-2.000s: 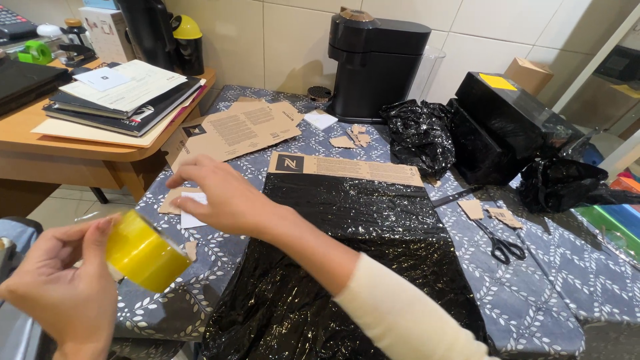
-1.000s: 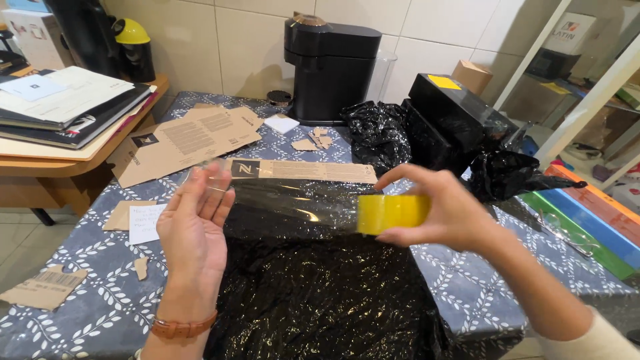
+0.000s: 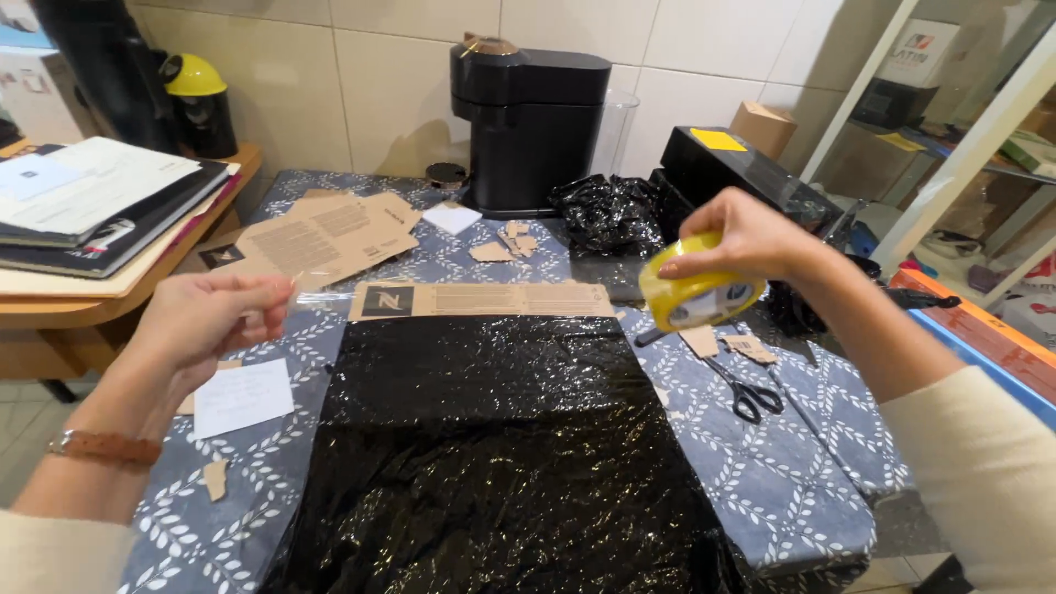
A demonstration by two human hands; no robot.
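My left hand [image 3: 219,326] pinches the free end of a strip of clear tape [image 3: 326,302] between thumb and fingers. In my right hand [image 3: 730,239] is the roll of yellow packing tape [image 3: 701,285], held at its upper rim. The strip runs from the left hand towards the roll, though its middle is hard to see. Between and below the hands, a shiny black plastic sheet [image 3: 495,462] lies over the table's near part. Along its far edge a printed cardboard strip [image 3: 528,299] sticks out. Black-handled scissors [image 3: 747,396] lie right of the sheet.
A black coffee machine [image 3: 528,124] stands by the tiled wall. Beside it are crumpled black plastic [image 3: 610,214] and a black box [image 3: 742,177]. Cardboard pieces [image 3: 322,239] and a white note [image 3: 243,398] lie on the left. Papers [image 3: 99,190] are stacked on the wooden desk.
Two seconds ago the tape roll was in my left hand; now my right hand has it. Since one second ago the hands have moved farther apart, with tape drawn from the roll.
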